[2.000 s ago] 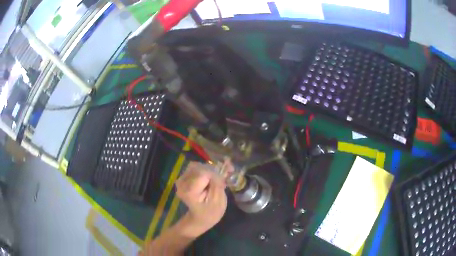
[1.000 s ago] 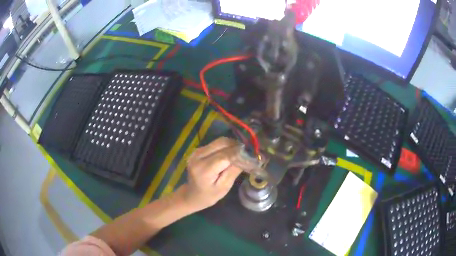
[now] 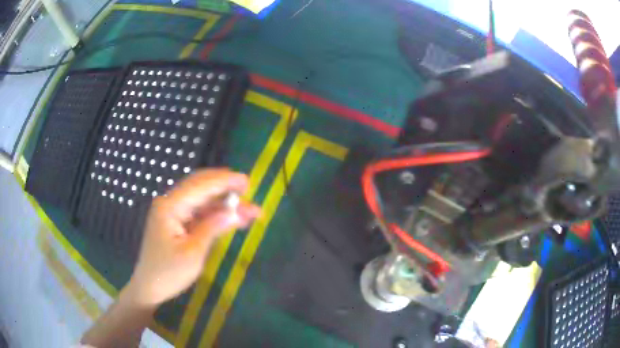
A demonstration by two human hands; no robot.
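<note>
My left hand (image 3: 187,238), bare, is beside the lower right part of the left component tray (image 3: 156,129). Thumb and forefinger pinch a small whitish round component (image 3: 232,200). The press (image 3: 476,183) stands at the right with its lever (image 3: 590,58), a red grip, at the upper right. Its round silver nest (image 3: 382,285) is at the foot, partly covered by the test head (image 3: 415,275) with red leads (image 3: 370,194). Whether a part sits in the nest is hidden. My right hand is not in view.
A darker tray (image 3: 68,129) lies left of the fuller tray. A tray with pale dots (image 3: 581,306) and a pale yellow slip (image 3: 503,302) lie at the lower right. Yellow tape (image 3: 262,211) and red tape (image 3: 326,105) mark the green mat. A bright monitor (image 3: 544,20) is behind the press.
My left hand has moved left from the nest towards the left tray, and a small component now shows in its fingertips. The view has turned left, so the press appears further right.
</note>
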